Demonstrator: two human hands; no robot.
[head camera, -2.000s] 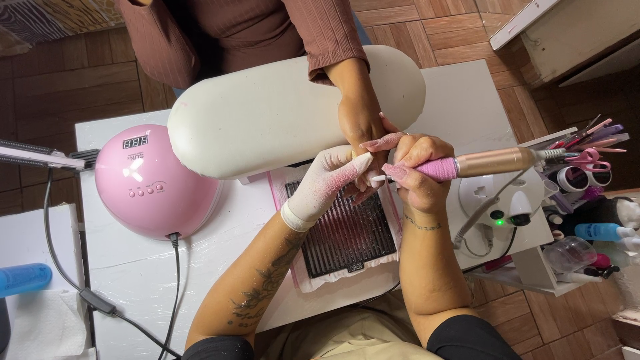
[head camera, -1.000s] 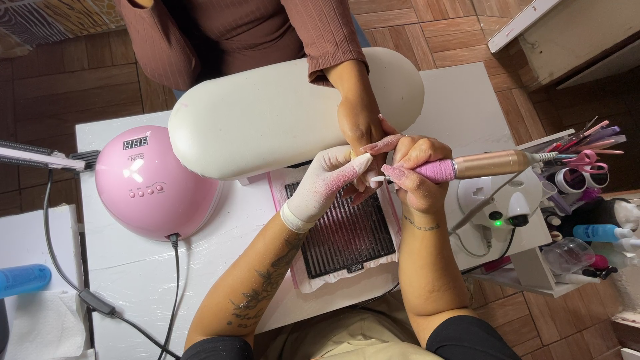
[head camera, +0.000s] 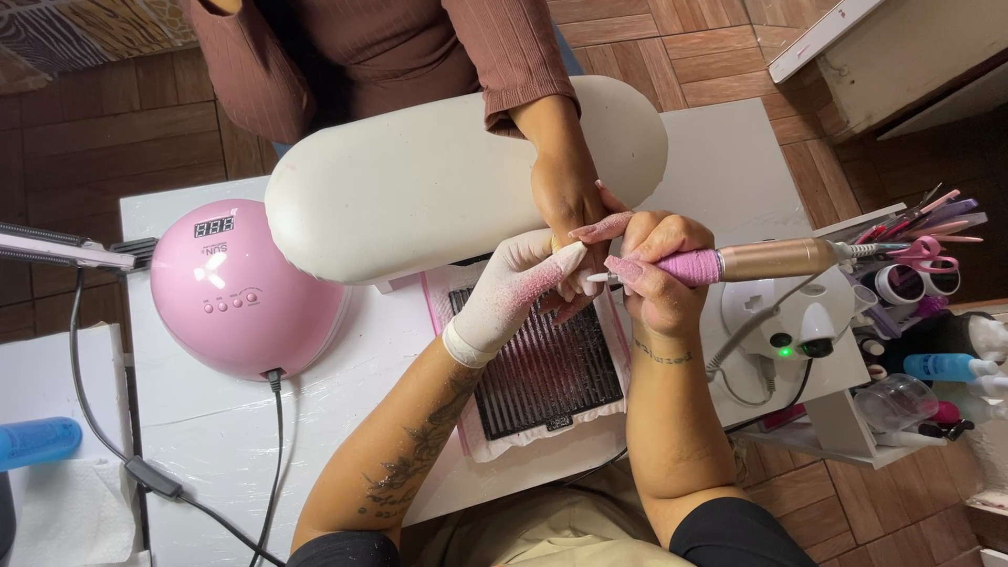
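A white glove dusted with pink powder covers my left hand (head camera: 516, 287), which is closed on a finger of another person's hand (head camera: 565, 193). That person's forearm lies across a cream padded armrest (head camera: 441, 189). My bare right hand (head camera: 665, 272) grips an electric nail drill (head camera: 756, 261) with a pink-wrapped grip and gold body. Its pale bit points left, close to the held fingertip; whether they touch cannot be told. Below both hands lies a black-grilled dust collector (head camera: 543, 378) with pink and pale powder on it.
A pink nail lamp (head camera: 236, 291) stands at left, its cables running down the white table (head camera: 378, 409). At right is a white drill control unit (head camera: 776, 315) with a green light. Beyond it, a side cart (head camera: 843, 425) holds jars, bottles, pink scissors (head camera: 923, 253) and tools. A blue bottle (head camera: 39, 442) lies far left.
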